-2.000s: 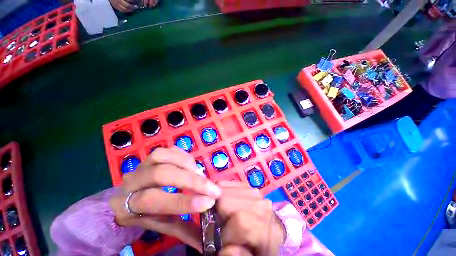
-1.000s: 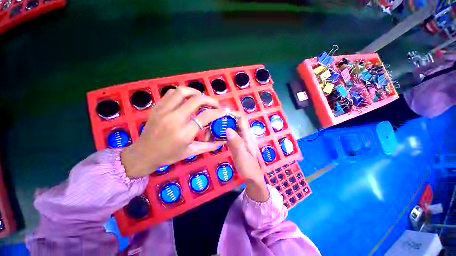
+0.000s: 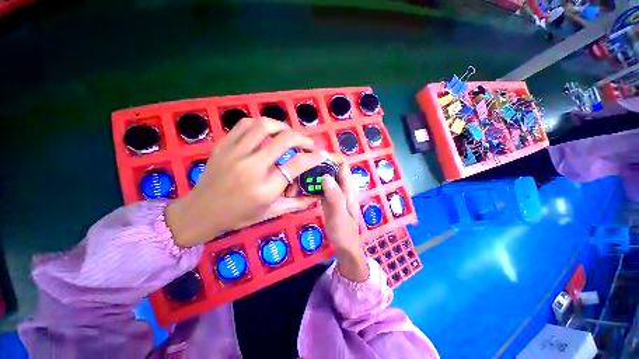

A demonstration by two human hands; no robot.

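A round watch-like unit [image 3: 317, 181] with a dark face showing green squares is held between my two hands, above the middle of the red compartment tray [image 3: 165, 313]. My left hand [image 3: 245, 179] grips its left side and wears a ring. My right hand [image 3: 339, 210] holds its right side, thumb at the face. The tray holds black-faced units [image 3: 193, 127] along its far row and units with blue discs [image 3: 231, 265] in nearer rows. My hands hide several pockets in the middle.
A small-parts tray [image 3: 393, 256] touches the main tray's near right. A red bin [image 3: 448, 144] of binder clips [image 3: 494, 119] stands right, beside a small black box [image 3: 418, 133]. A person's sleeve [image 3: 595, 156] shows at the right edge. A white box [image 3: 558, 343] lies lower right.
The held unit now shows green squares on a dark face where a blue disc faced up one second ago. Earlier it was held edge-on, nearer my body. The tray sits slightly farther left in view.
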